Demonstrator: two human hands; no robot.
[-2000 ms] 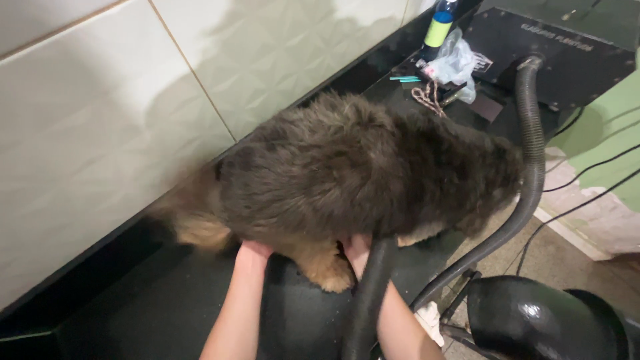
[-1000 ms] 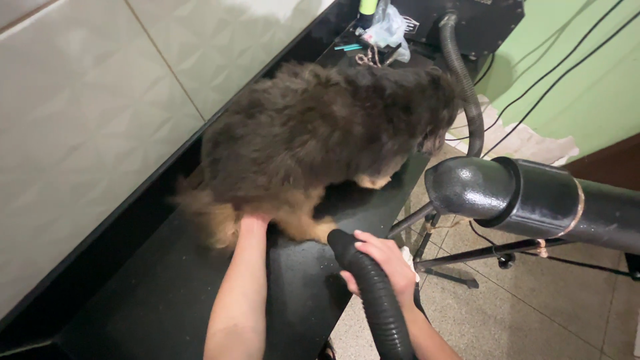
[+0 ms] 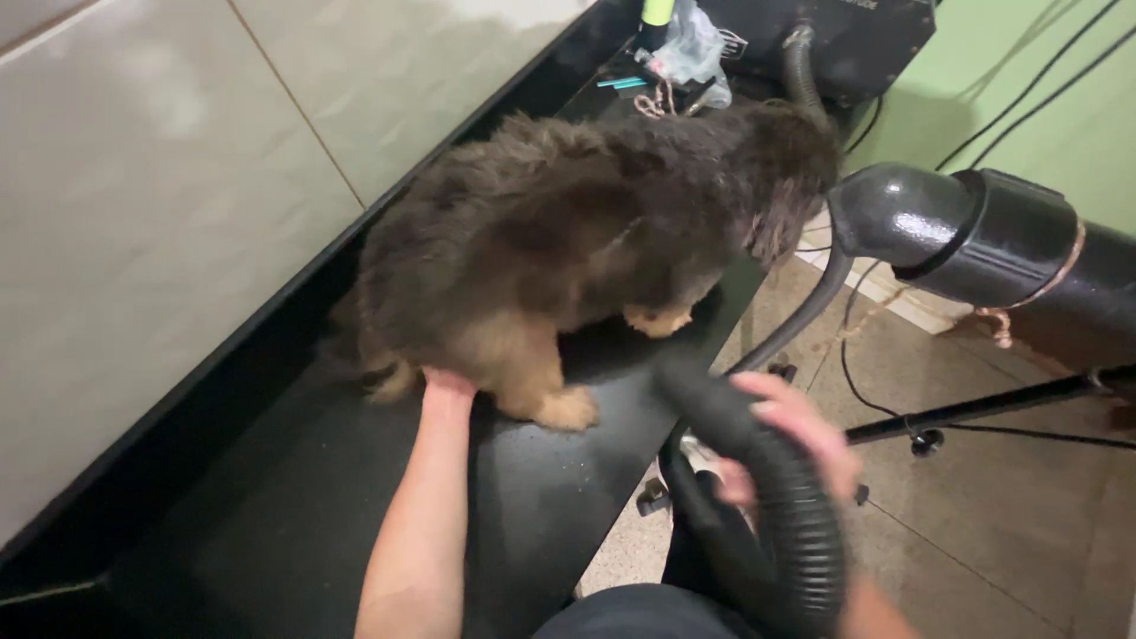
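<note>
A dark, long-haired dog [image 3: 568, 222] with tan legs stands on a black tabletop [image 3: 524, 497], its head toward the upper right. My left hand [image 3: 450, 383] reaches under the dog's rear, its fingers hidden by fur, so its grip cannot be made out. My right hand [image 3: 799, 435] is closed around a black corrugated dryer hose [image 3: 812, 541], slightly blurred. The hose's nozzle end [image 3: 688, 382] points toward the dog's legs from the table's right edge, apart from the fur.
A black dryer unit [image 3: 852, 44], a plastic bag [image 3: 692, 44], a pink-and-white cord [image 3: 655, 102] and a bottle [image 3: 655, 22] are at the table's far end. A thick black stand-mounted tube [image 3: 1003, 235] and cables are at right. A tiled wall [image 3: 222, 177] borders the left.
Two seconds ago my right hand was at the dog's underside; one second ago it held the hose, nozzle against a leg. Now the nozzle is away from the leg. My left hand stays under the rear.
</note>
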